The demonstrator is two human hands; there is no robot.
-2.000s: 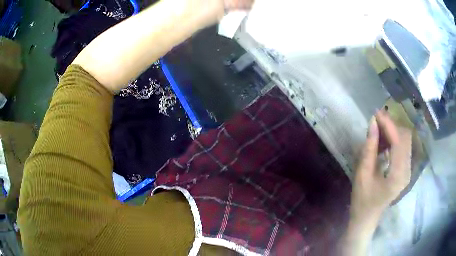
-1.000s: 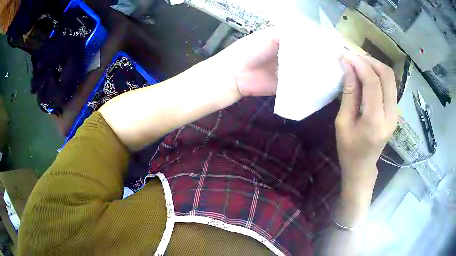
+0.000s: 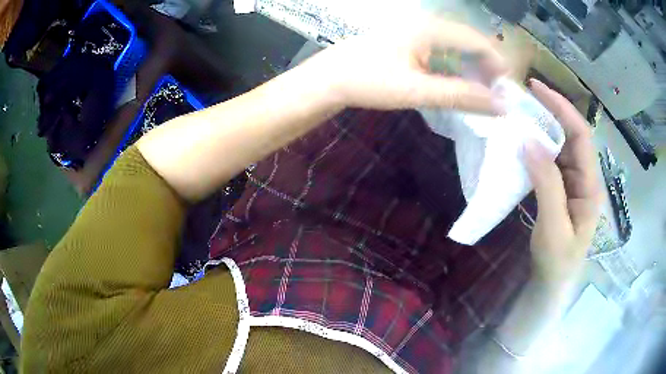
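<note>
A white fabric piece (image 3: 491, 172) hangs crumpled between my two hands above my lap, washed out by glare, its lower end hanging free. My left hand (image 3: 445, 69) comes in from the left and pinches the piece's upper edge between thumb and fingers. My right hand (image 3: 566, 182) holds its right side, with the thumb in front and the fingers behind, slightly blurred. The fabric hides some of the fingertips.
The machine's grey-white body (image 3: 621, 73) is at the upper right. Dark snips or tweezers (image 3: 617, 193) lie on the pale table right of my right hand. A plaid apron (image 3: 328, 248) covers my lap. A blue crate (image 3: 131, 55) with dark cloth stands at the upper left.
The white piece has gone from spread flat to crumpled and shifted right and lower. My left hand has moved right and now pinches its upper edge. My right hand has moved slightly right and down.
</note>
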